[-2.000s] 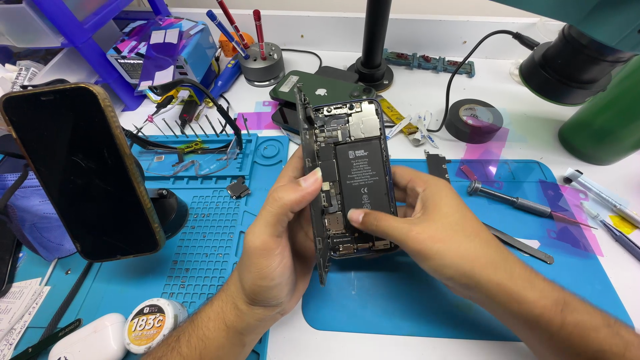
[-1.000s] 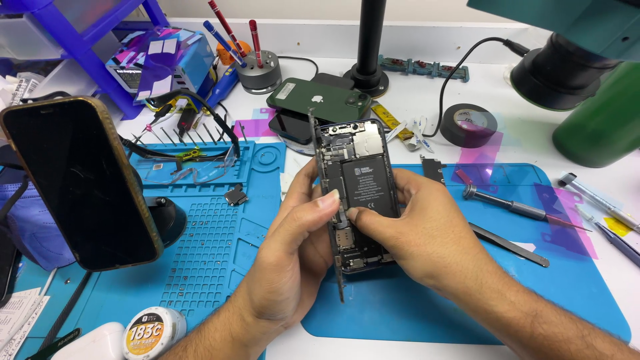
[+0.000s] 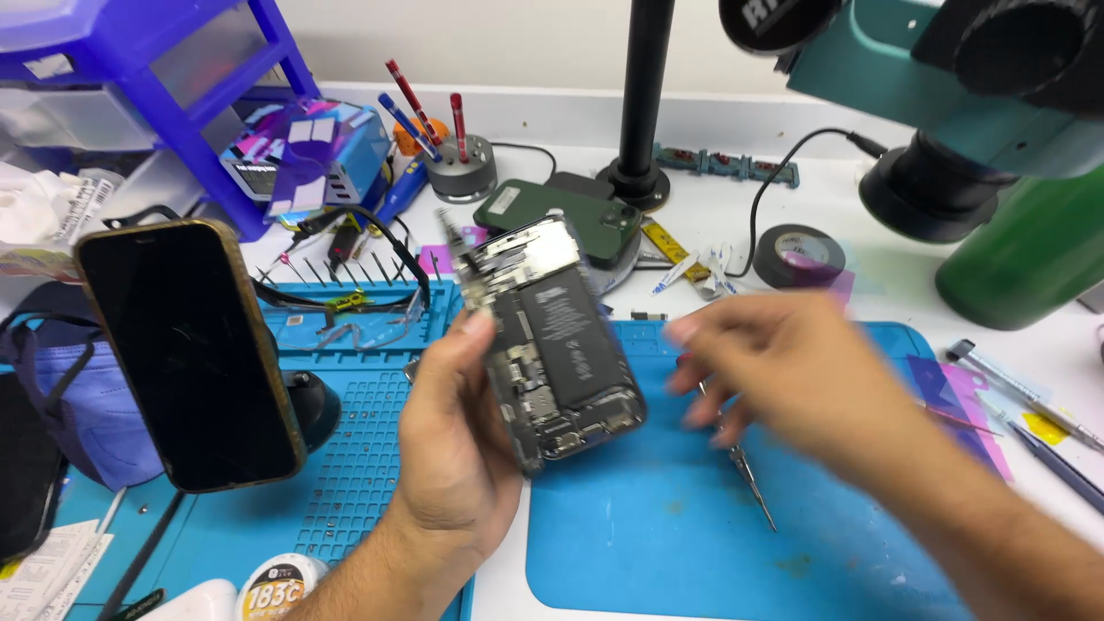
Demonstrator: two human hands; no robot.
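Observation:
An opened smartphone (image 3: 569, 345) is tilted in my left hand (image 3: 457, 431), its battery and inner parts facing up. The thumb rests at its left edge, where a thin part stands out at an angle. My right hand (image 3: 768, 362), blurred by motion, is right of the phone above the blue mat (image 3: 655, 535). A slim metal precision screwdriver (image 3: 740, 461) is between its fingers, tip pointing down and right; the fingers hide part of its handle. A small metal part (image 3: 649, 316) lies by the mat's top edge.
A phone on a stand (image 3: 190, 354) is at the left, beside a gridded blue mat (image 3: 354, 466). Behind are a green phone (image 3: 561, 220), a tool holder (image 3: 463, 172) and black tape (image 3: 799, 256). A microscope head (image 3: 940, 164) hangs upper right; a solder paste jar (image 3: 280, 586) stands lower left.
My right hand has left the phone and moved right. The screwdriver that lay on the right of the mat is now in its fingers. My left hand has tilted the phone the other way.

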